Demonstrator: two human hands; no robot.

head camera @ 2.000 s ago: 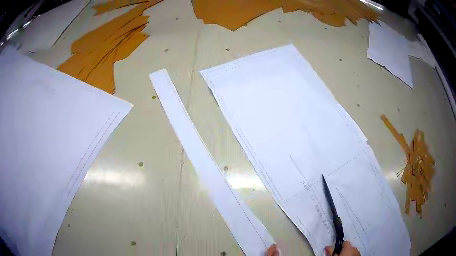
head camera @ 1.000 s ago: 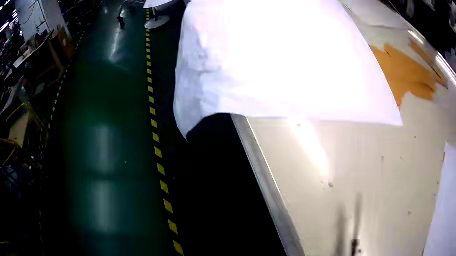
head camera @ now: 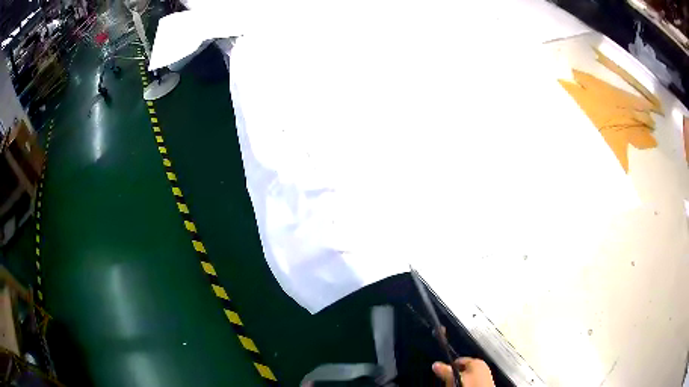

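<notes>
My right hand [head camera: 470,372], cut off by the bottom edge, holds the black-handled shears [head camera: 431,310] beside the table's metal edge. The shears' blades look parted, and one tip is at the near edge of the large white pattern sheet [head camera: 302,204]. The sheet covers much of the table and hangs over its left side; its printed lines are mostly washed out by glare. Pale grey-white paper strips [head camera: 384,344] show below the sheet, left of the shears, slightly blurred. My left hand is not in view.
The cream table [head camera: 597,302] shows at the right, with its metal edge [head camera: 498,348] running to the bottom. Tan pieces [head camera: 616,113] lie at the far right. Green floor [head camera: 113,264] with yellow-and-black tape [head camera: 198,246] is at the left; a round stand base [head camera: 162,86] stands farther off.
The view has swung left from the narrow panels to the table side. The shears are now at the large sheet's near edge, which appears lower in view. My left hand has left the picture.
</notes>
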